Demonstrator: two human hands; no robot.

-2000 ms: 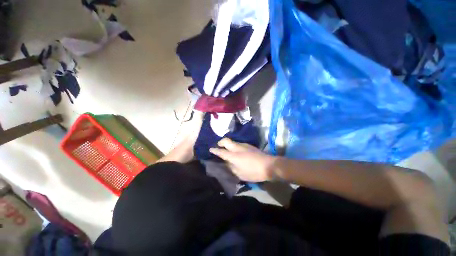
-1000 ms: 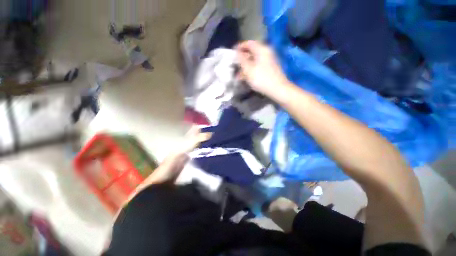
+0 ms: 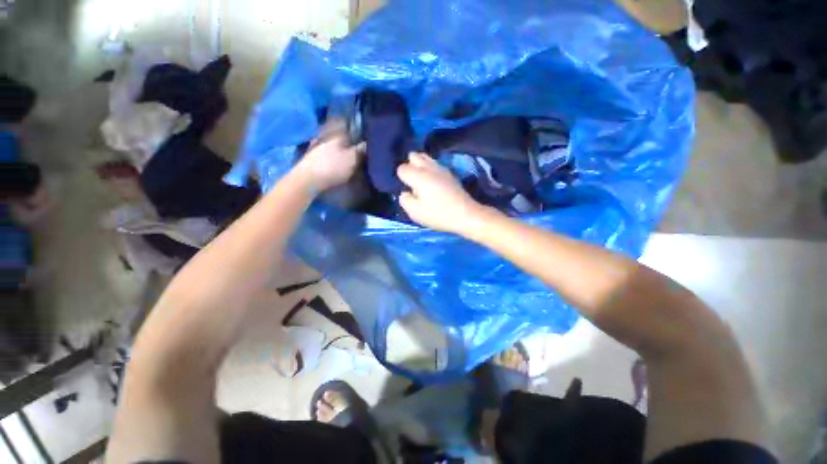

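A large blue plastic bag lies open in front of me, its mouth facing up. Inside it are dark navy and pale fabric offcuts. My left hand is inside the bag's near left side, closed on the left side of a navy cloth piece. My right hand pinches the same navy piece at its lower right edge. The fingertips of my left hand are blurred.
Navy and pale grey offcuts lie on the floor to the left. Dark cloth is at the upper right. Scraps and strips lie near my feet. A wooden rack is at the lower left.
The view has swung right, so the bag is now central and the baskets are out of view. Both hands have left the floor offcuts and are now in the bag on navy cloth.
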